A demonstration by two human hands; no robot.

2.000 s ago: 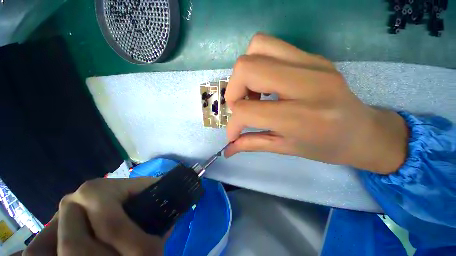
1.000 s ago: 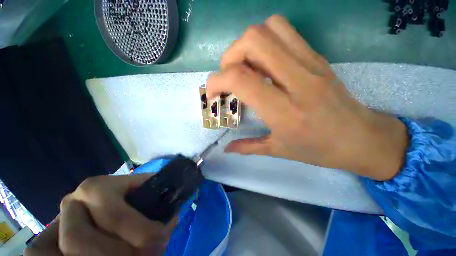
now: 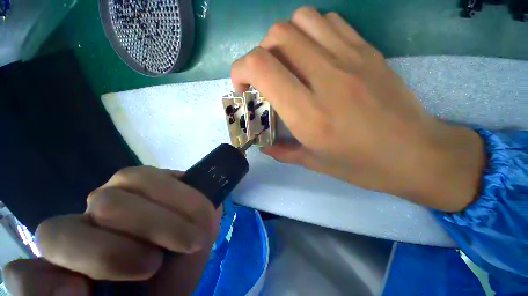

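Note:
A pair of cream housings [image 3: 236,130] with dark inserts stands side by side on the white-grey foam mat [image 3: 173,118]. My right hand [image 3: 347,110] comes from the right, index finger at their far edge and thumb at their near edge, holding them; it hides part of their right side. My left hand [image 3: 133,225], at lower left, is closed around a black electric screwdriver [image 3: 220,170]. Its thin bit points up and right, with the tip at the near part of the right-hand housing. Whether the tip sits on a screw cannot be told.
A round grey dish [image 3: 151,34] with a mesh-like base and small dark parts stands on the green bench [image 3: 231,29] beyond the mat. Small black parts [image 3: 472,7] lie at the far right edge. A black surface [image 3: 52,139] is at left; clear plastic [image 3: 37,29] is at upper left.
My left hand has moved the screwdriver up and right, bringing its bit from below the housings onto them. My right hand has left the bit and closed on the housings' edges. The view has shifted slightly.

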